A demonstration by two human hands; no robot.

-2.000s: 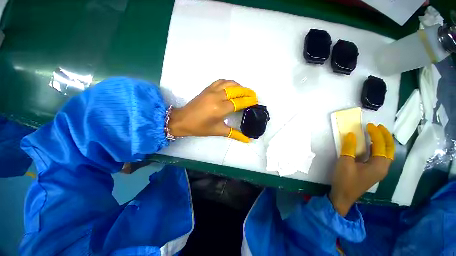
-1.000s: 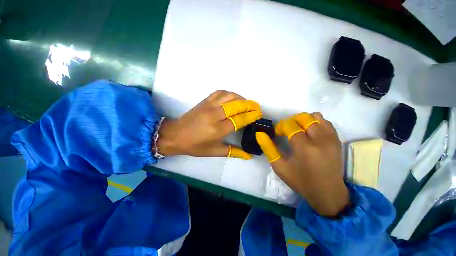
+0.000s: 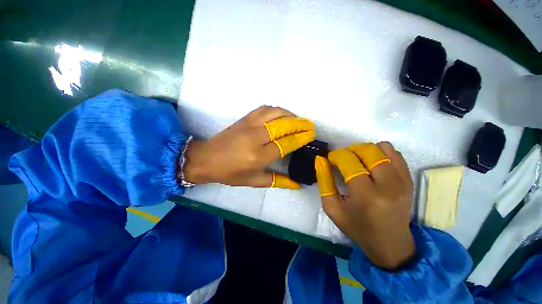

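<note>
A black smartwatch body (image 3: 303, 165) is on the white foam sheet near its front edge. My left hand (image 3: 240, 151), with yellow finger cots, grips it from the left between thumb and fingers. My right hand (image 3: 368, 196), also in yellow cots, touches its right side with thumb and fingertips and partly hides it. Whether the right hand grips something small cannot be told. A pale yellow wiping pad (image 3: 441, 196) lies right of my right hand. A white wipe (image 3: 328, 226) is mostly hidden under that hand.
Two watch bodies (image 3: 423, 65) (image 3: 460, 88) stand at the back right of the foam sheet (image 3: 249, 53), another (image 3: 487, 147) further right. A translucent bottle (image 3: 523, 101) is cut off at the right edge. White strips (image 3: 516, 181) lie right of the sheet. Paper (image 3: 526, 18) shows top right.
My right hand has left the yellow pad and come over to the watch body at my left hand. Since then its thumb and fingers have shifted slightly right. The view has moved closer.
</note>
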